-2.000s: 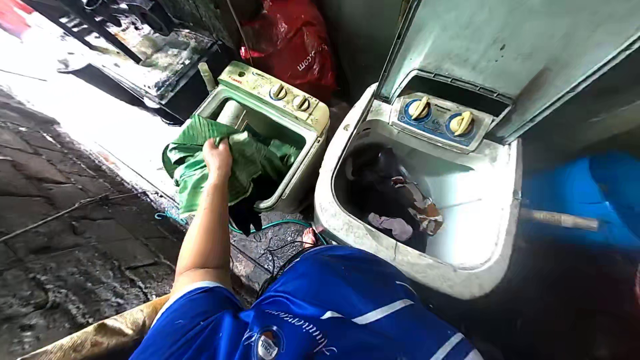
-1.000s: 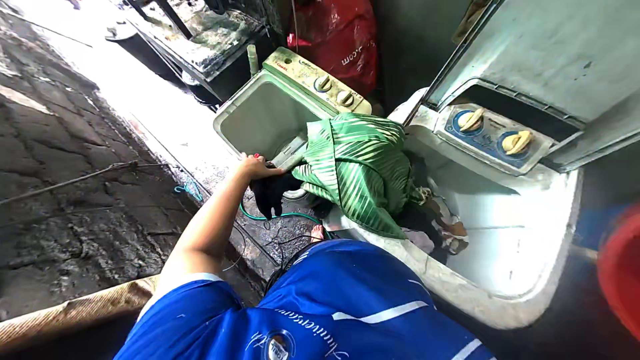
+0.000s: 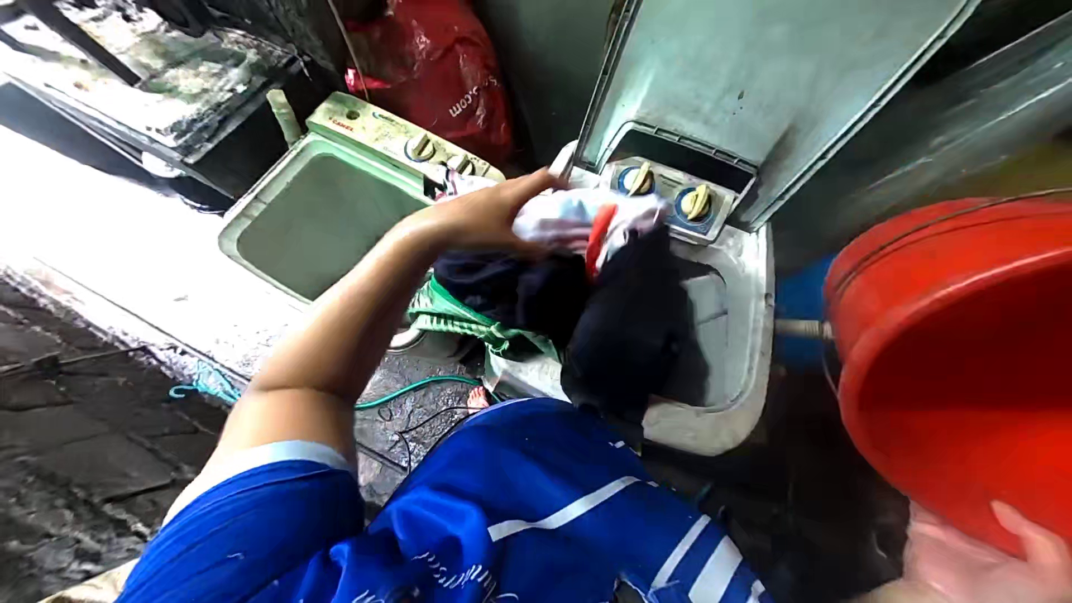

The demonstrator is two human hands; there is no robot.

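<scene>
My left hand is at a bundle of clothes, thumb and fingers apart beside a white and pink garment with a red band; whether it grips the cloth I cannot tell. Dark garments hang over the tub of the right washing machine, with green striped cloth below them. At the lower right my right hand holds a red plastic bucket, which is tilted with its mouth partly facing me. The smaller washing machine stands open at the left.
The raised panel stands behind the right machine's knobs. A red plastic bag is behind the left machine. A dirty stand is at upper left. A green hose and dark cords cross the wet floor near a foot.
The green cloth, earlier at the left machine, has moved right and now lies lower under dark clothes. My left hand has moved right and up. The red bucket and my right hand have come into view.
</scene>
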